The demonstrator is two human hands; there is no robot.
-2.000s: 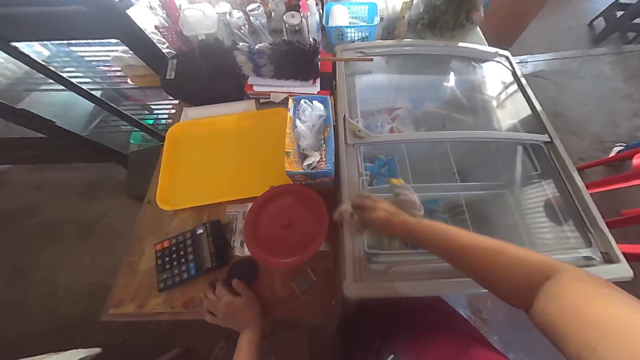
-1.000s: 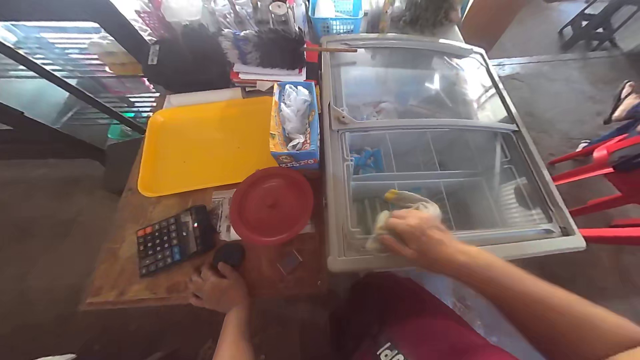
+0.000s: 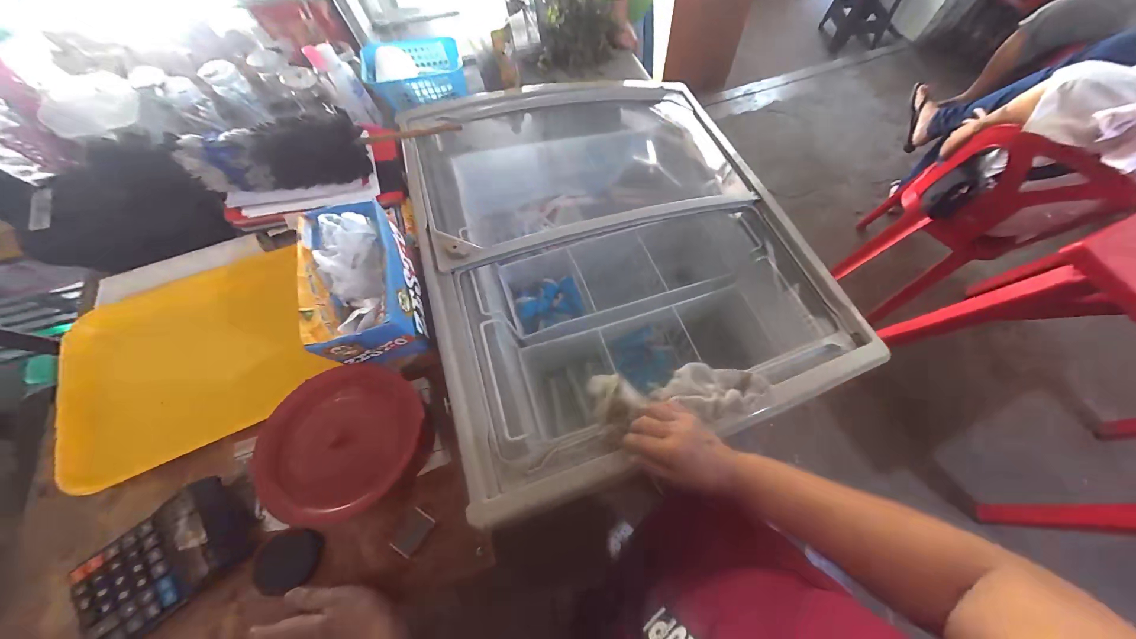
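Observation:
My right hand [image 3: 679, 448] presses a crumpled off-white cloth [image 3: 710, 390] onto the near edge of the glass-topped chest freezer [image 3: 501, 510], its fingers curled on the cloth. Under the glass, dividers part the inside into bins, some with blue packets [image 3: 548, 303]. My left hand [image 3: 328, 614] lies blurred on the wooden table at the bottom edge, partly cut off, close to a round black object [image 3: 288, 561]. Whether it touches that object or holds anything is unclear. A desk calculator [image 3: 133, 568] lies left of it.
A round red lid [image 3: 340, 444], a yellow tray [image 3: 186, 355] and a box of plastic bags [image 3: 359, 275] stand on the table. Behind are black feather dusters [image 3: 315, 151] and a blue basket [image 3: 413, 75]. Red plastic chairs [image 3: 967, 222] and a seated person are at the right.
The view has shifted and turned. The right hand and cloth have moved along the freezer's near edge, away from its left corner. The left hand sits lower in view, below the round black object.

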